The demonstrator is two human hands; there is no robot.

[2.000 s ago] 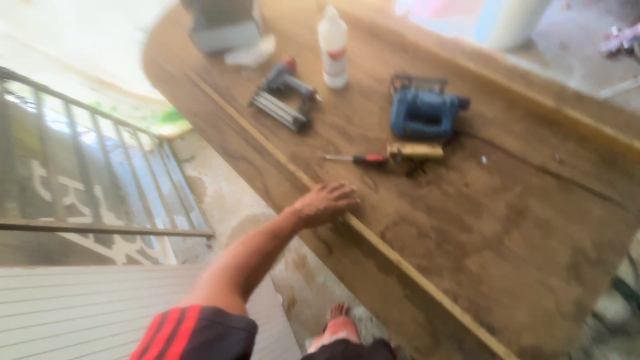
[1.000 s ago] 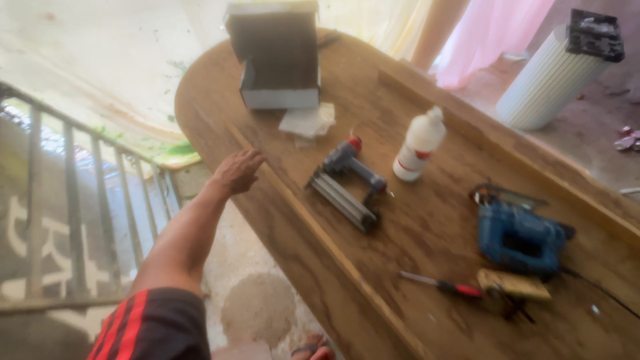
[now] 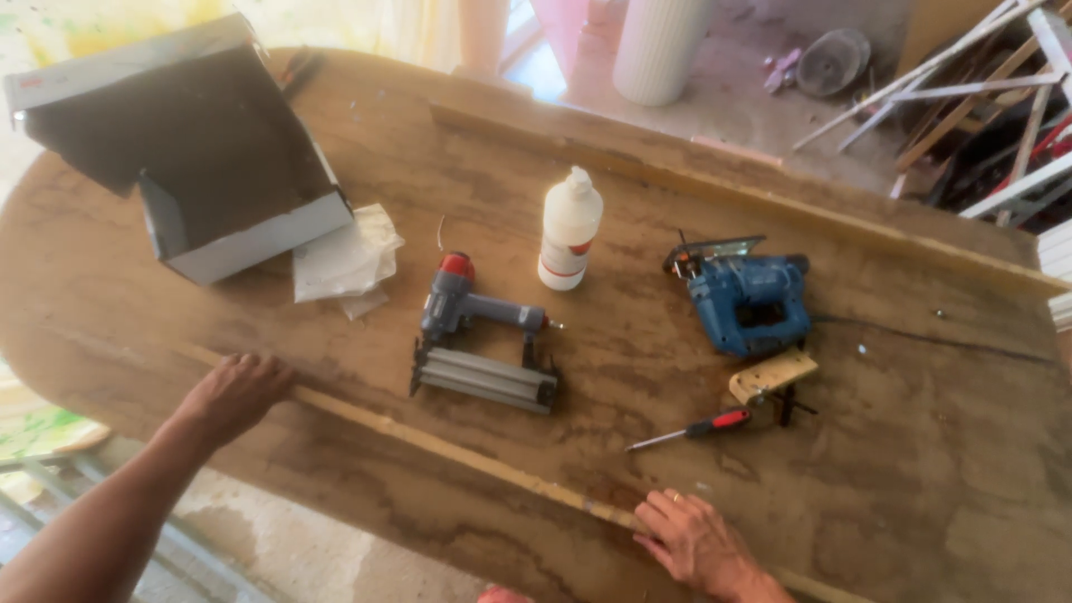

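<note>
A long thin wooden strip (image 3: 452, 448) lies along the near side of the brown wooden table. My left hand (image 3: 243, 389) rests over the strip toward its left end, fingers curled on it. Farther right, my right hand (image 3: 695, 536) grips the same strip, thumb on the near side. Beyond the strip lies a pneumatic nailer (image 3: 477, 335) with a red cap. A white glue bottle (image 3: 571, 230) stands behind it. Nearest my right hand is a screwdriver (image 3: 691, 429) with a red and black handle, beside a small wood block (image 3: 772, 375) and a blue jigsaw (image 3: 745, 297).
An open cardboard box (image 3: 260, 239) and plastic bags (image 3: 352, 255) occupy the table's left. A wooden board (image 3: 712, 180) runs along the far side. The jigsaw's cord (image 3: 930, 335) trails right. Metal railing (image 3: 193, 557) stands at lower left.
My right hand has come into view and is on the strip. My left hand stays on the strip's left part, where it moved from farther along it. The view has shifted.
</note>
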